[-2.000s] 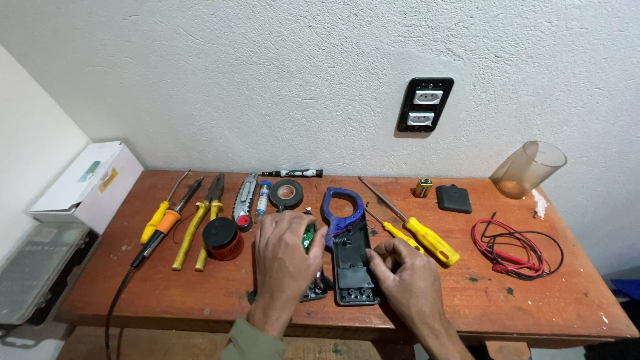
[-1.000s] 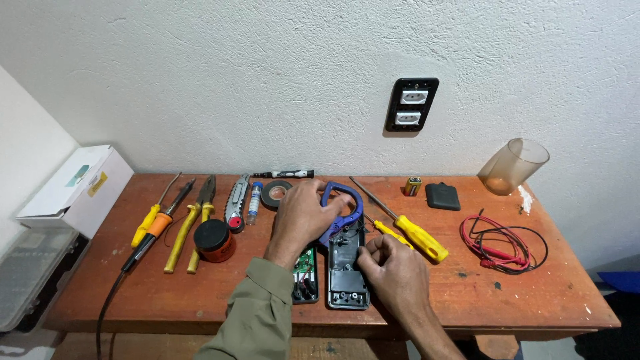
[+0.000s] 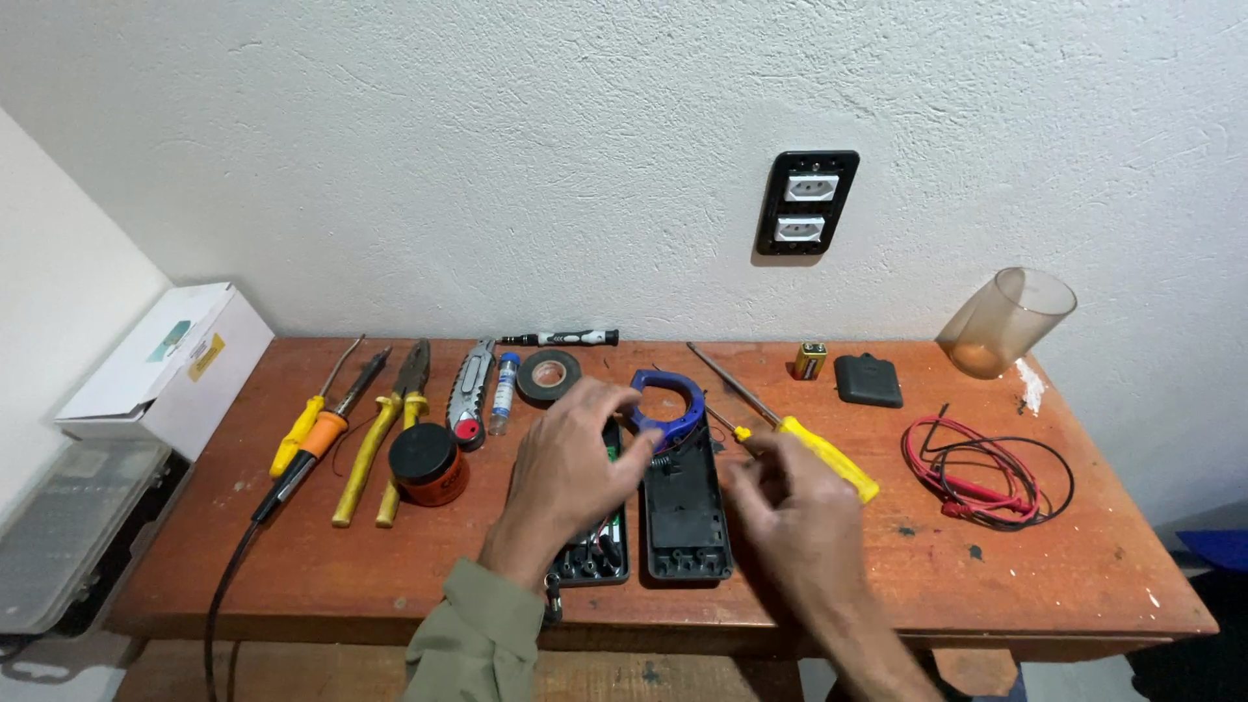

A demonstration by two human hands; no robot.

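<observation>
An opened clamp meter lies in two halves at the front middle. Its black plastic back shell (image 3: 686,517) has the blue clamp jaw (image 3: 694,402) at its top end. Left of it lies the other half (image 3: 591,565), with a green circuit board mostly covered by my left hand (image 3: 575,458). That hand's thumb and fingertips are at the jaw's left side; whether they grip it is unclear. My right hand (image 3: 804,512), slightly blurred, is over the table right of the shell, fingers curled by the small yellow screwdriver (image 3: 743,433); its hold cannot be made out. A larger yellow screwdriver (image 3: 829,458) lies behind it.
Left: soldering iron (image 3: 317,439), yellow screwdriver (image 3: 298,437), pliers (image 3: 366,463), black-lidded jar (image 3: 429,466), utility knife (image 3: 472,392), electrical tape (image 3: 548,376). Right: 9-volt battery (image 3: 809,361), black battery cover (image 3: 868,380), red and black test leads (image 3: 985,478), tilted clear cup (image 3: 1014,317).
My right hand has moved from the black shell to the right, beside the screwdrivers. My left hand went from the circuit board half up to the blue jaw and now lies slightly lower over the board half.
</observation>
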